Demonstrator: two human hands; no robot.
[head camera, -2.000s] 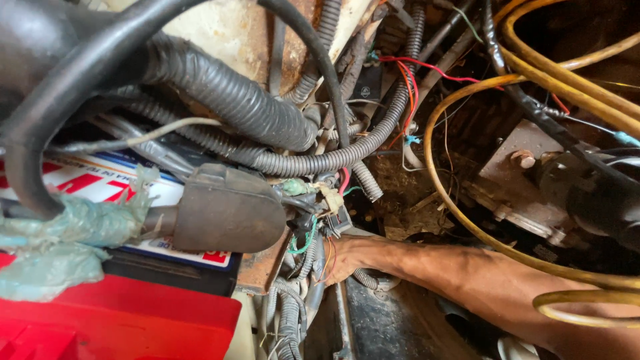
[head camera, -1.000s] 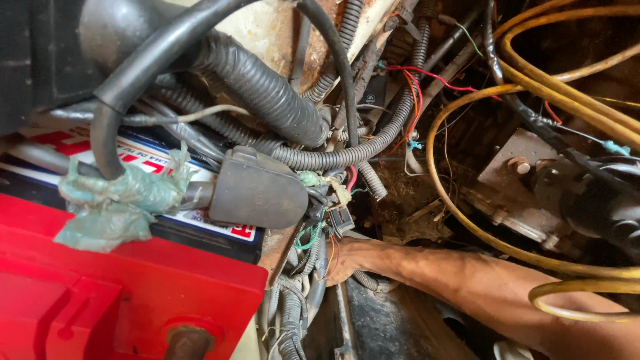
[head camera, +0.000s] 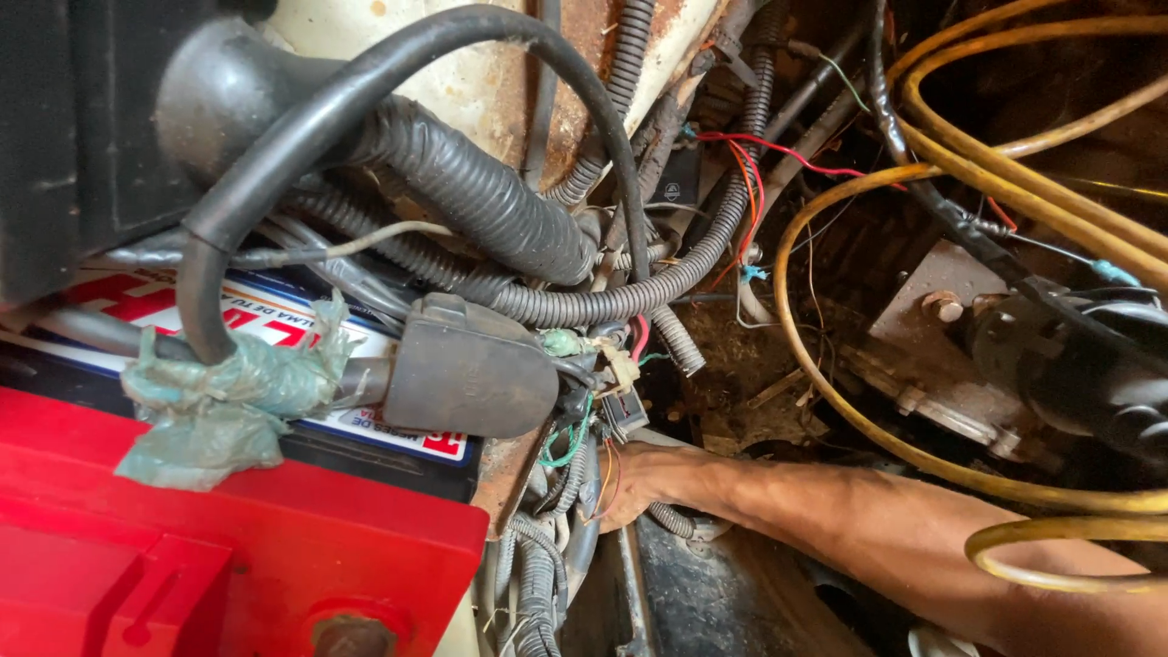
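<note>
My right hand (head camera: 625, 484) reaches in from the right at lower centre, its fingers hidden behind a bundle of wires and grey corrugated conduit (head camera: 537, 593). Whether it grips anything is hidden. Thin red and yellow wires (head camera: 610, 474) hang across the hand. Just above it are a small metal-edged connector (head camera: 625, 411) and a looped green wire (head camera: 573, 443). Left of these, a black rubber terminal cover (head camera: 470, 370) lies over the edge of a car battery (head camera: 55, 370) with a red top (head camera: 365, 520). My left hand is out of sight.
A thick black cable (head camera: 456, 23) arches over the battery, its end wrapped in greenish plastic (head camera: 228, 392). Black ribbed hose (head camera: 484, 201) runs above the terminal cover. Coiled yellow hose (head camera: 798, 319) loops over my forearm at right, near a bolted metal bracket (head camera: 912, 297).
The view has shifted, bringing more of the battery's red top into sight. My right hand stays at the wire bundle.
</note>
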